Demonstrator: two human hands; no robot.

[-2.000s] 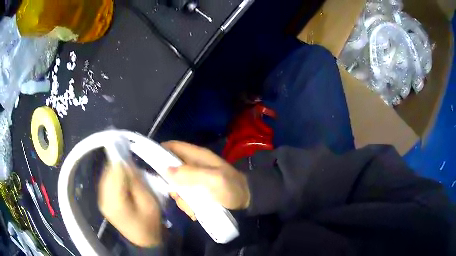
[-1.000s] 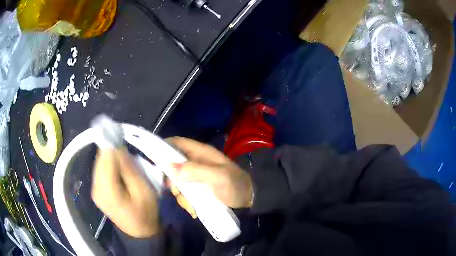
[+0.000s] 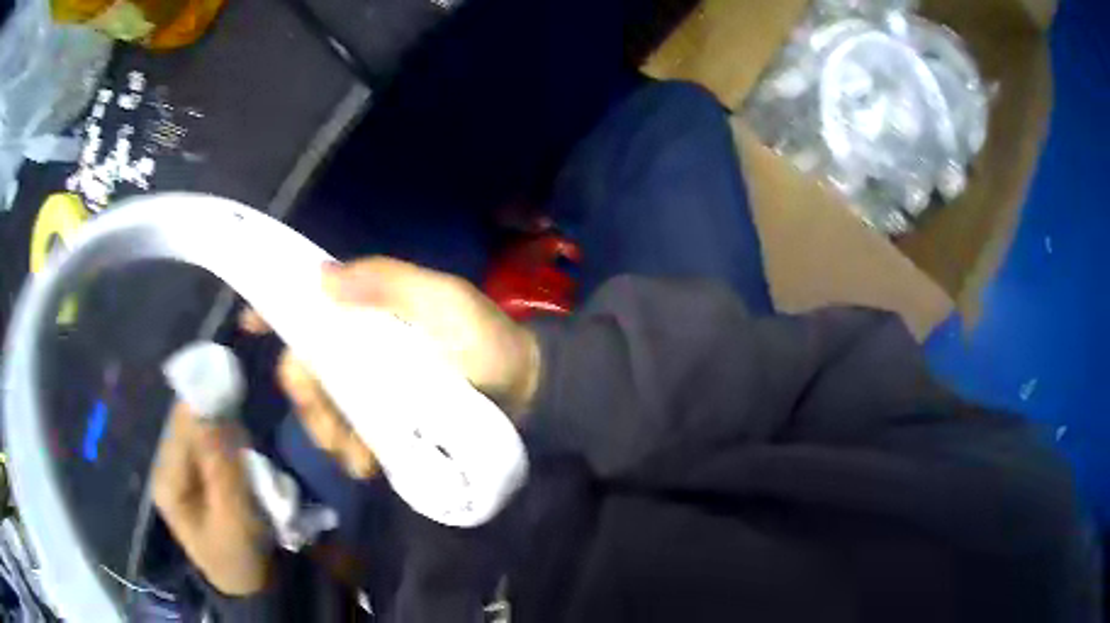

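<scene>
A white U-shaped neck fan (image 3: 244,243) curves across the left and centre of the view, one rounded end turned up near the centre. My right hand (image 3: 420,335) is closed around the band behind that end. My left hand (image 3: 213,493) is inside the curve, below the band, and somewhat blurred. It holds a crumpled white wiping cloth (image 3: 207,380) at its fingertips, apart from the fan. More white material (image 3: 278,499) shows beside that hand. The fan's other end runs out at the lower left edge.
The black bench (image 3: 231,91) at left bears small white plastic pieces (image 3: 116,152), a yellow tape roll (image 3: 55,231), clear plastic and an amber item cut off at the top. An open carton (image 3: 840,250) on the blue floor holds bagged fans (image 3: 895,116). A red object (image 3: 532,274) lies near my leg.
The fan has swung up and left, and its near end has turned to show its face. My left hand with the cloth has moved off the band, down and left. The view has shifted.
</scene>
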